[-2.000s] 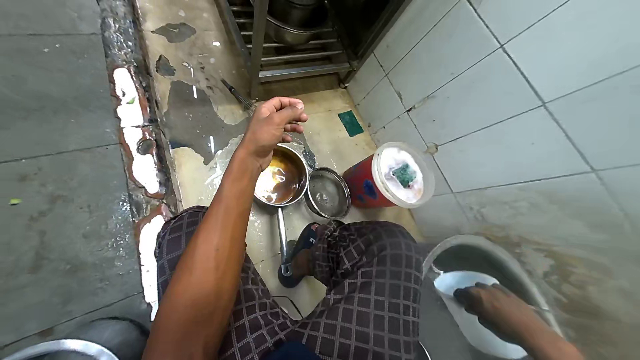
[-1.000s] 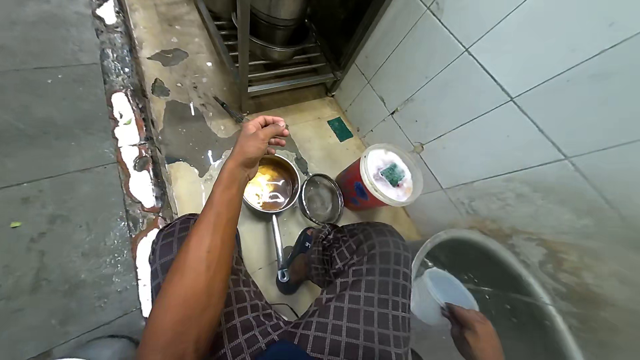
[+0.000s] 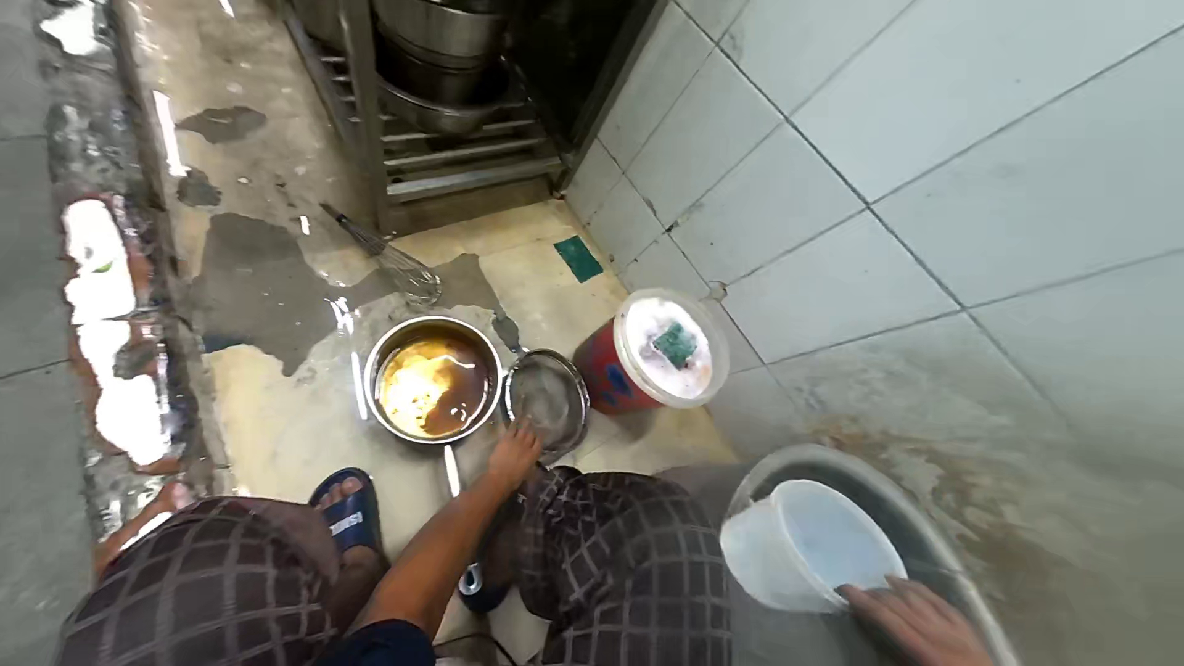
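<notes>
My left hand reaches down to the near rim of a round metal strainer or pan; whether its fingers close on the rim I cannot tell. Left of that stands a steel saucepan with brown liquid inside, its handle pointing toward me. My right hand grips the rim of a white plastic tub over a large metal basin at the lower right. A red bucket of foamy liquid, with a green scouring pad on top, stands right of the strainer or pan.
A wire whisk and another green pad lie on the wet floor. A metal rack with pots stands ahead. The tiled wall bounds the right. At the left runs a wet, broken floor edge.
My left hand has come down from above the saucepan to the round strainer or pan. My right hand still has the white tub, now tilted differently over the basin.
</notes>
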